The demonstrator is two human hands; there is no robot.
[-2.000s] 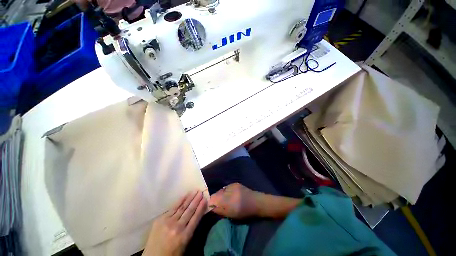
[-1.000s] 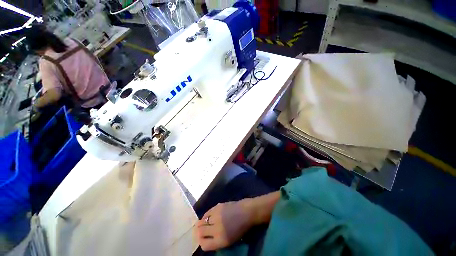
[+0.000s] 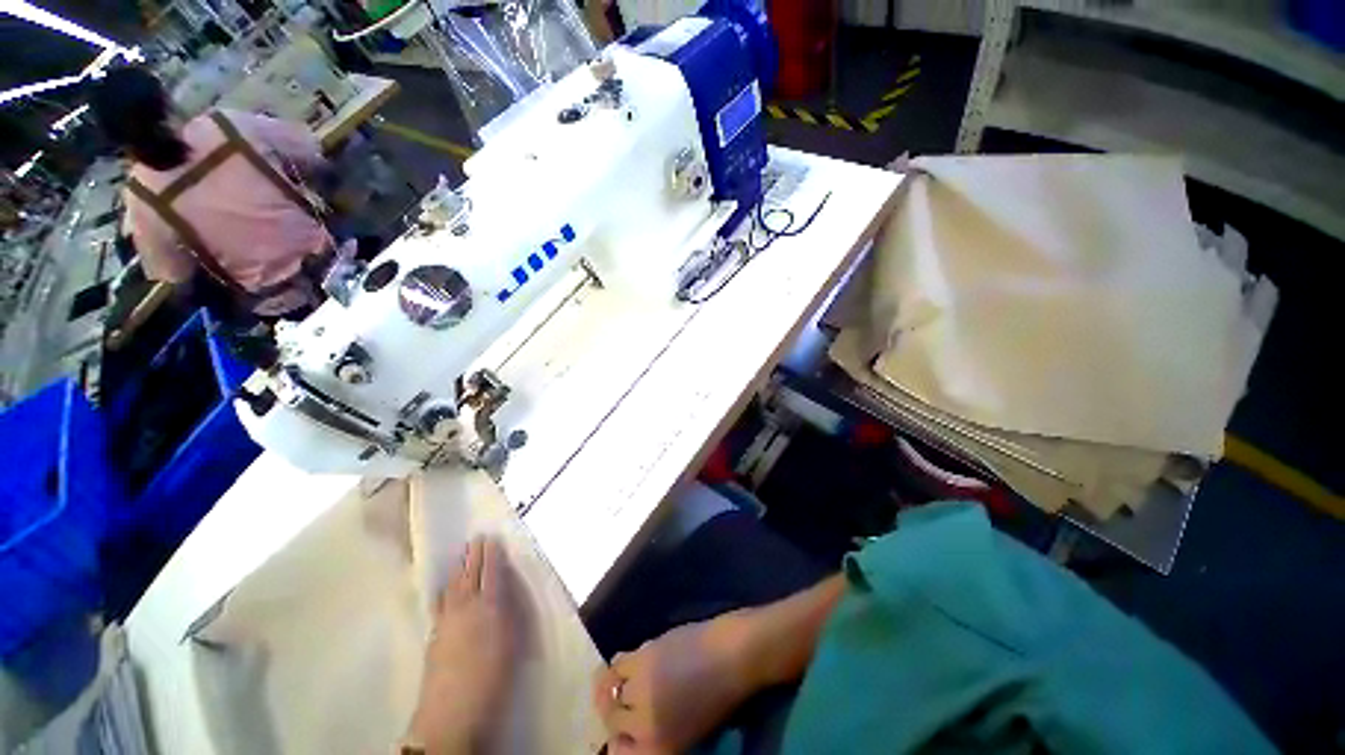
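Note:
A large beige fabric panel [image 3: 317, 620] lies on the white table at the lower left, its upper end beside the needle area of the white sewing machine [image 3: 509, 221]. My left hand [image 3: 469, 649] lies flat on top of the panel, fingers pointing toward the presser foot area [image 3: 472, 428]. My right hand [image 3: 664, 686] is closed at the panel's right edge near the table's front edge; its fingertips are partly hidden at the frame's bottom. Whether the panel is under the presser foot cannot be told.
A pile of beige panels [image 3: 1062, 310] sits on a low stand at the right. Thread snips with black cord [image 3: 723, 266] lie near the motor end. Blue bins [image 3: 52, 502] stand at the left. A person in pink [image 3: 236, 207] is beyond them. A grey stack [image 3: 111, 701] shows lower left.
The view has turned up and tilted since the first frame. My left hand has moved from the panel's near corner up onto its middle. My right hand stays at the panel's edge.

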